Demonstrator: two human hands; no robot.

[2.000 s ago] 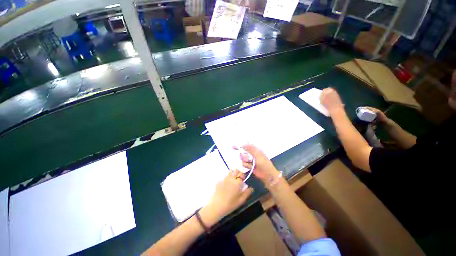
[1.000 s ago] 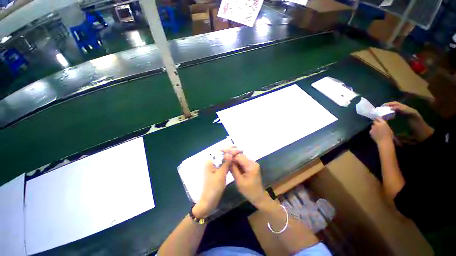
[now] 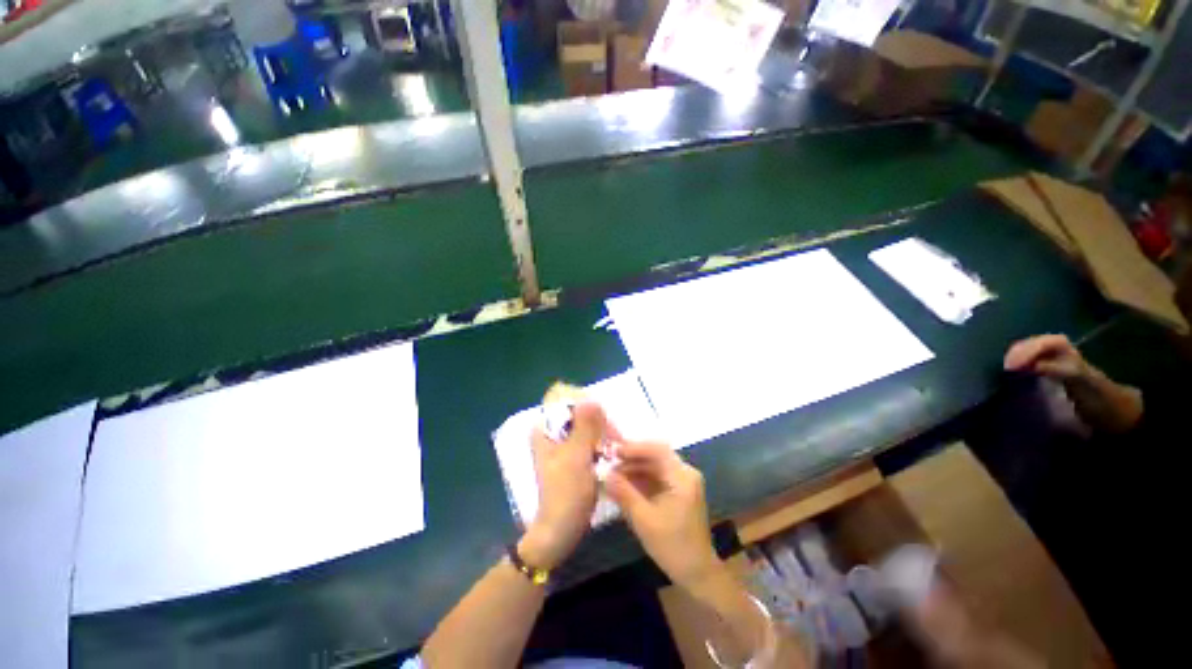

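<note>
My left hand (image 3: 566, 477) is closed around a small white unit (image 3: 558, 421), which shows between the thumb and fingers. My right hand (image 3: 664, 503) is close beside it, its fingertips pinching a white part, perhaps the cable, at the unit's lower right side. Both hands are above a stack of poly bags (image 3: 520, 457) on the bench. The hands hide most of the unit and part of the stack.
White work sheets (image 3: 771, 342) lie right and left on the green bench. A carton (image 3: 856, 523) with bagged units is below the bench edge. At right, another person's hand (image 3: 1072, 373) is near the bench; a blurred arm reaches over the carton. A metal post (image 3: 513, 196) stands beyond.
The cable loop seen earlier no longer shows, and my hands have come together around the unit. The neighbour's hands have separated, one moving over the carton. The view has shifted.
</note>
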